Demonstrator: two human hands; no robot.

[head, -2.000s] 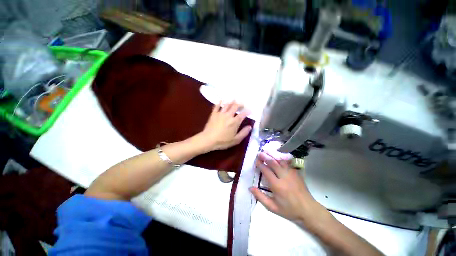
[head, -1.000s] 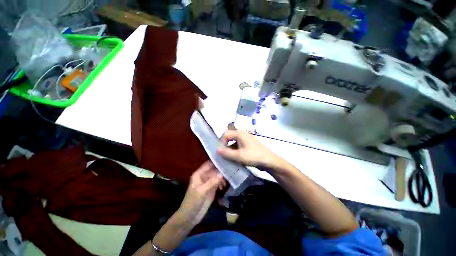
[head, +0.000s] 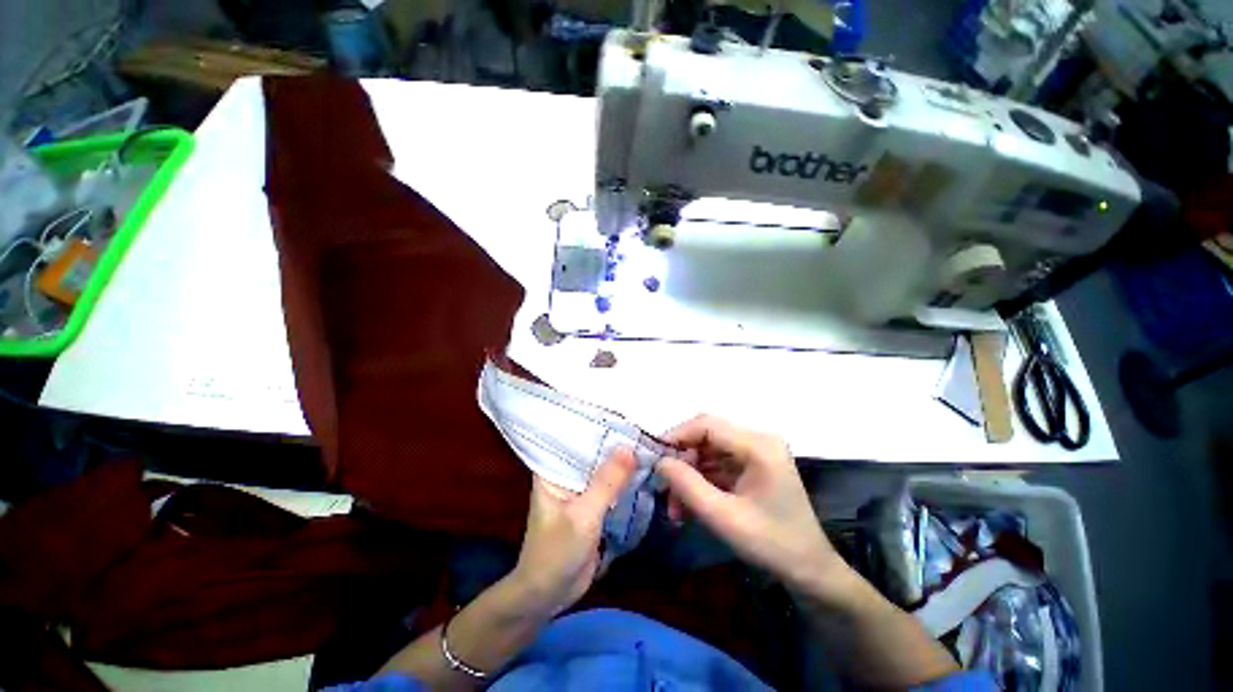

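Note:
The dark red ribbed garment piece lies over the left part of the white table and hangs over its front edge towards my lap. A pale grey-white band with stitched lines runs along its edge. My left hand pinches the band from below, thumb on top. My right hand pinches the band's right end and red edge with the fingertips. The band is held in front of the table's front edge; its lower part is hidden by my hands.
The brother sewing machine stands behind, its needle area lit. Scissors and a tan wooden strip lie at the table's right end. A scrap bin is below right, a green basket left. More red cloth lies lower left.
The band has left the needle area and is now held near my lap. Since one second ago it is turned flatter, with my right hand shifted to its right end. The view has shifted right.

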